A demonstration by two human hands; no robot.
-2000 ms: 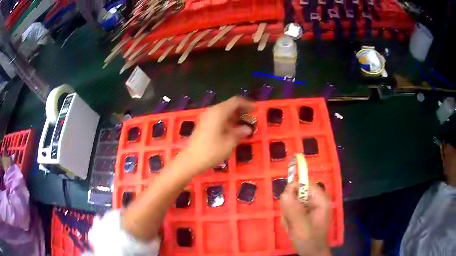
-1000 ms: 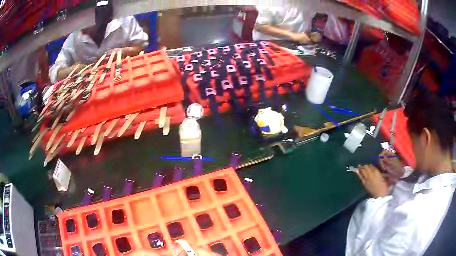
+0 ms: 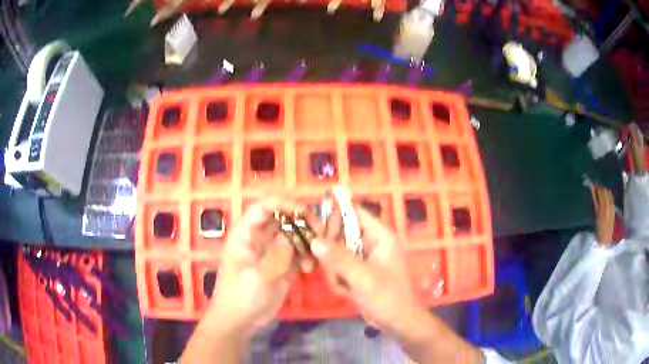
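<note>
The orange-red parts tray (image 3: 388, 135) lies on the bench, with dark square watch bodies (image 3: 262, 159) in many pockets. Two pockets in the middle of its top row are empty. My left hand (image 3: 255, 266) holds what looks like two watch bodies (image 3: 297, 234) side by side, metallic edges up, above the tray's lower middle. My right hand (image 3: 373, 266) holds a pale, looped sticker strip (image 3: 349, 222); its fingertips meet the watch bodies. The hands hide several lower pockets.
A white tape dispenser (image 3: 51, 121) and clear blister tray (image 3: 114, 170) are at left. A side tray (image 3: 64, 306) with dark straps is lower left. A small bottle (image 3: 414, 34) and white tent-shaped object (image 3: 180, 39) stand behind. A person in white sleeves (image 3: 587, 263) is at right.
The view swung up and right, then back down. My left hand, earlier reaching over the tray's back row, is now nearer me beside my right hand, with watch bodies in it.
</note>
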